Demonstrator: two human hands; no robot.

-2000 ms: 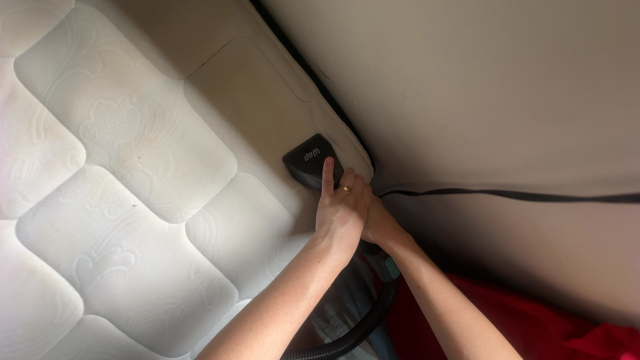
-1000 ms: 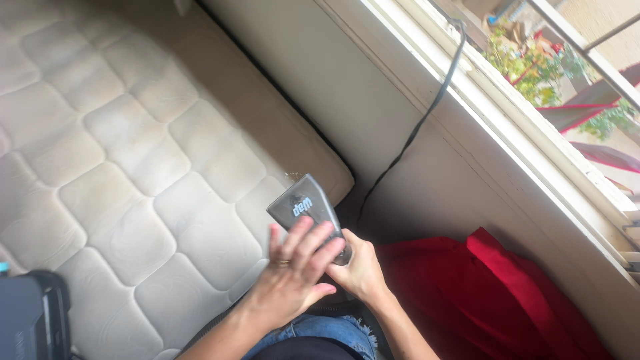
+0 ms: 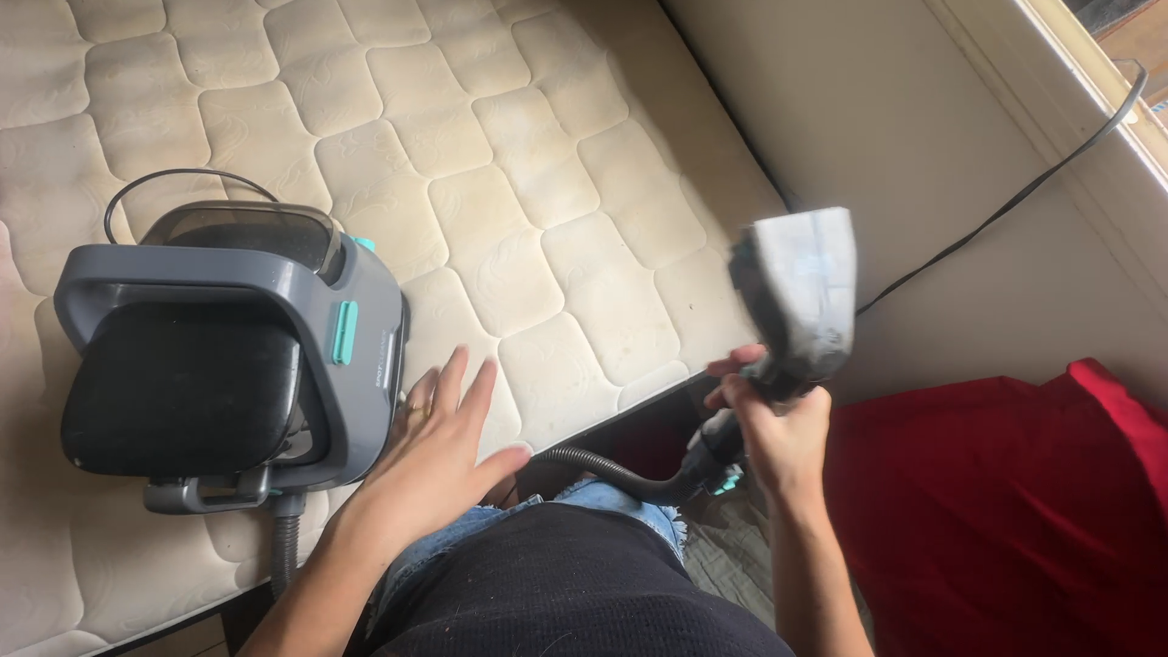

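My right hand [image 3: 785,429] grips the handle of a spot cleaner's nozzle [image 3: 808,283], whose clear, blurred head points up beside the mattress corner. From the handle a ribbed grey hose [image 3: 611,470] curves left past my lap. My left hand [image 3: 443,456] is spread with nothing in it, over the edge of the quilted mattress [image 3: 584,274], just right of the machine. The grey and black spot cleaner [image 3: 356,392], with teal latches and a carrying handle, stands on the mattress at the left.
A black cord [image 3: 967,237] runs from the window frame [image 3: 1031,91] down along the pale wall [image 3: 849,119]. Red cloth [image 3: 985,484] lies at the lower right. A thin cable [image 3: 137,182] loops behind the machine, and another ribbed hose section [image 3: 285,547] hangs from its front.
My left hand has let go of the nozzle and moved left towards the machine. My right hand has raised the nozzle off the mattress. The view has shifted, showing the whole machine.
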